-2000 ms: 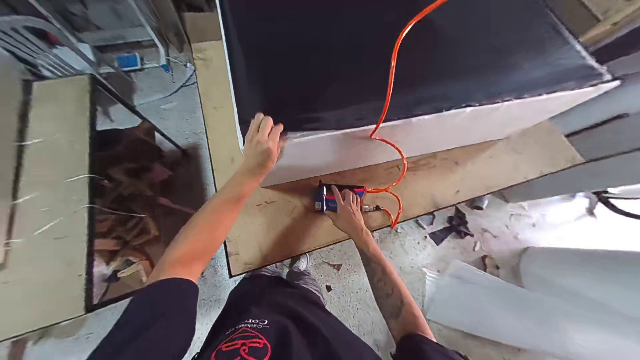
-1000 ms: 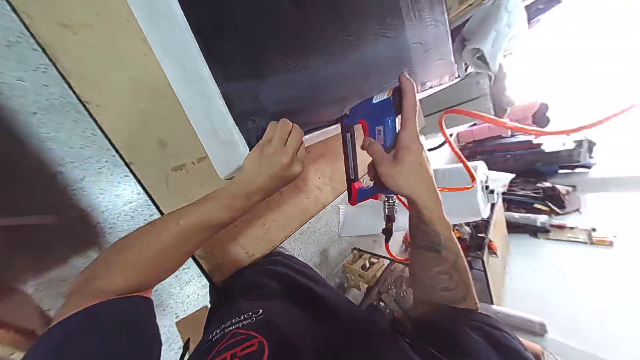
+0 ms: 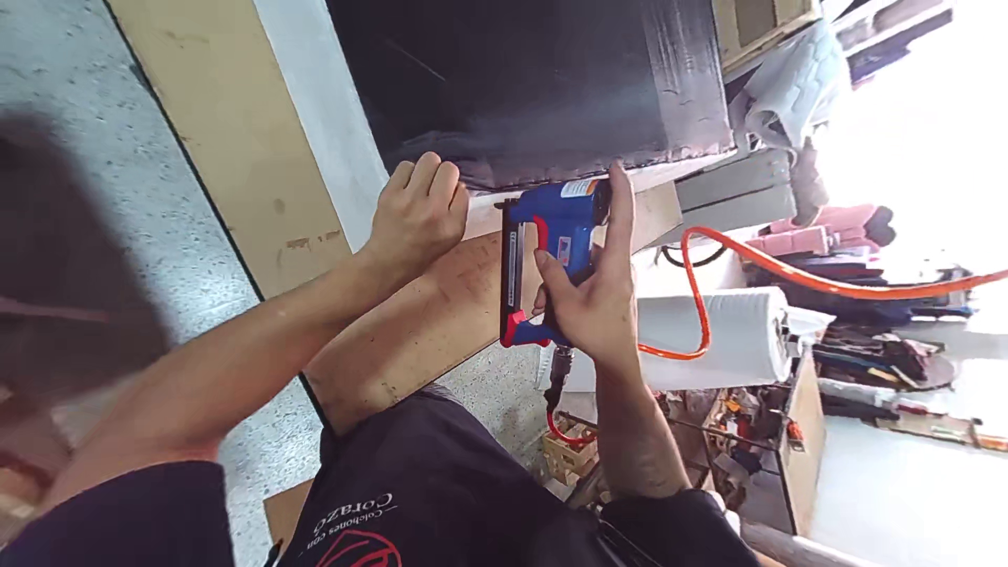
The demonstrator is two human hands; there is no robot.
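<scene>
My right hand (image 3: pixel 594 291) is wrapped round the handle of a blue and red pneumatic stapler (image 3: pixel 561 228). The stapler's nose is close to the near edge of the black fabric (image 3: pixel 504 87) on a large box-like piece with white sides (image 3: pixel 319 102); contact cannot be told. Just left of the nose, my left hand (image 3: pixel 421 201) is closed on the fabric edge near the corner. An orange air hose (image 3: pixel 697 299) runs off to the right, and a metal coupling (image 3: pixel 561 366) sits at the stapler's handle end.
The piece rests on a wooden board (image 3: pixel 236 157). At the right are a white roll (image 3: pixel 709 335), folded fabrics (image 3: pixel 835 272) and a bin of scraps (image 3: pixel 740 441). A small wooden crate (image 3: pixel 568 457) stands on the floor below. Grey padding (image 3: pixel 795 87) hangs beyond the far corner.
Two seconds ago the stapler lay on the board under my right hand; it is now lifted to the fabric edge. My left hand stays at that edge. The view has turned strongly.
</scene>
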